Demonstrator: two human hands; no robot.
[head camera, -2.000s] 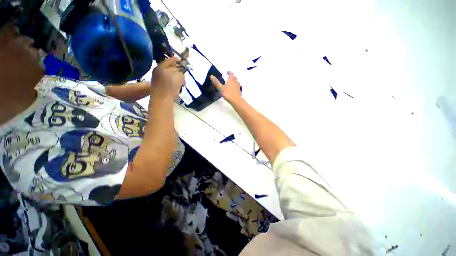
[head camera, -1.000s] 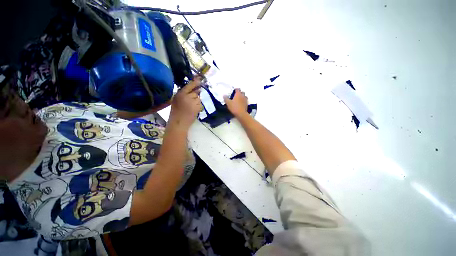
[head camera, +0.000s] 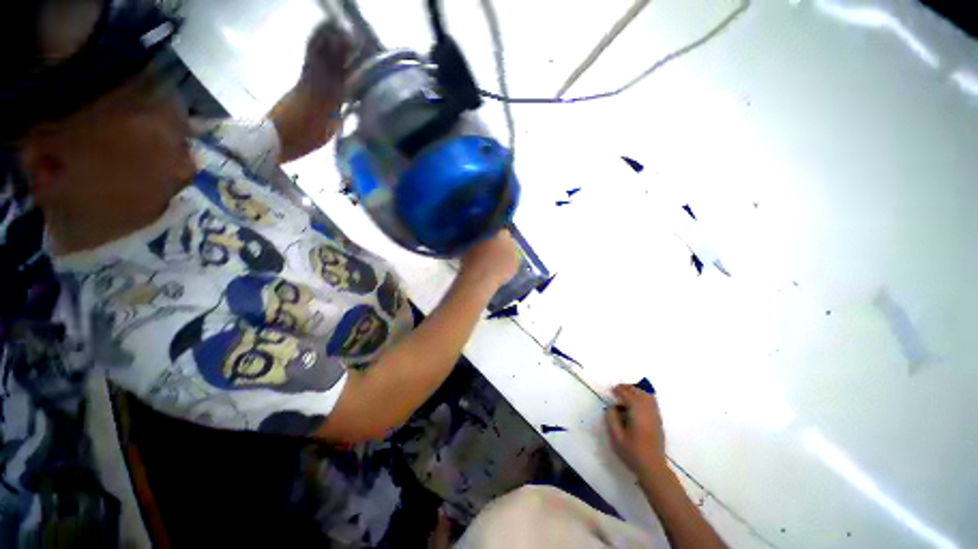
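My right hand (head camera: 638, 424) rests low on the white cutting table (head camera: 751, 354), near its edge. Its fingers are bent over a small dark spot; whether it grips something is not clear. A dark triangular scrap (head camera: 643, 384) lies at its fingertips. My left hand is not identifiable; only a small skin-coloured bit shows at the bottom edge. The blue-motored cutting machine (head camera: 456, 193) stands up and left of my hand, with its dark base plate (head camera: 520, 290) on the table.
A co-worker in a printed shirt (head camera: 268, 322) stands at the left, one hand against the machine. Small dark scraps (head camera: 633, 164) are scattered on the table. A cable (head camera: 622, 94) loops at the top. Offcuts (head camera: 472, 461) lie below the table edge.
My right hand has drawn back down and right, away from the dark cut pieces. The machine has moved right, over where those pieces showed. The co-worker's other arm now shows at the top.
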